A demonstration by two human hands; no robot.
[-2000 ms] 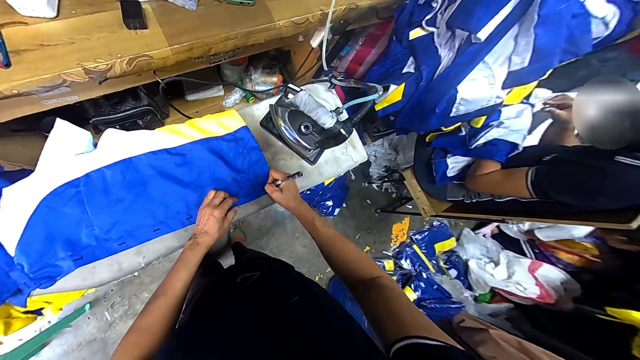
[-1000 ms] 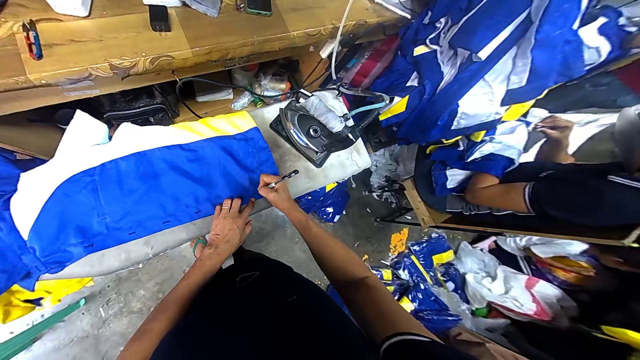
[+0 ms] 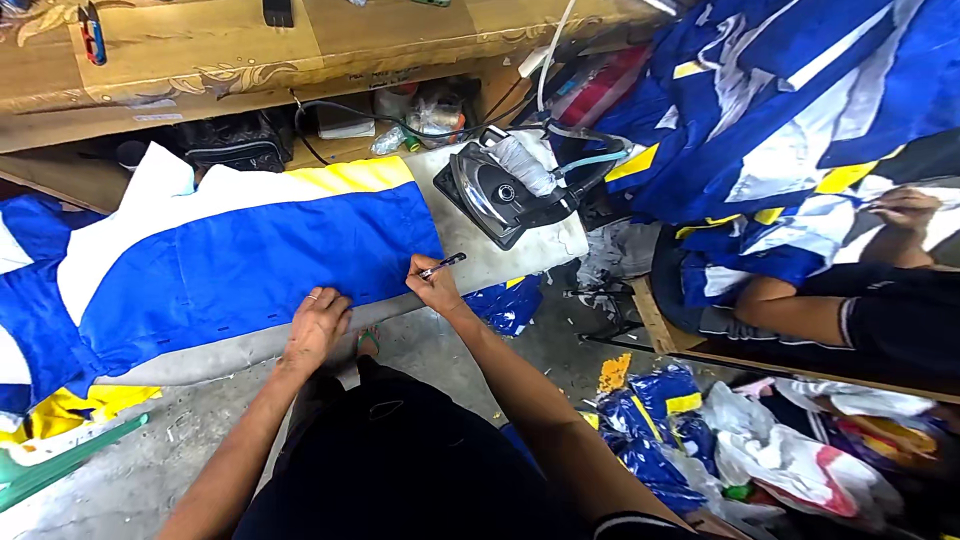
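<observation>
A blue, white and yellow garment (image 3: 262, 255) lies spread along a padded ironing board (image 3: 517, 270), with several short dark marks near its lower edge. My right hand (image 3: 435, 285) grips a pen (image 3: 444, 265) at the garment's lower right corner; the pen's tip is hidden by the fingers. Flat on the lower edge, left of the pen, rests my left hand (image 3: 321, 324), a ring on one finger. A steam iron (image 3: 504, 191) with cloth wrapped round its handle sits on the board, up and right of my right hand.
Behind the board runs a wooden table (image 3: 360, 37) bearing red-and-blue thread snips (image 3: 91, 36). On the right, a co-worker's arm (image 3: 795, 311) is beside piled blue-and-white garments (image 3: 750, 112). Plastic-wrapped garments (image 3: 652, 420) and bags (image 3: 802, 465) lie on the floor.
My left hand has moved left along the garment's lower edge since one second ago. My right hand stays near the lower right corner with the pen.
</observation>
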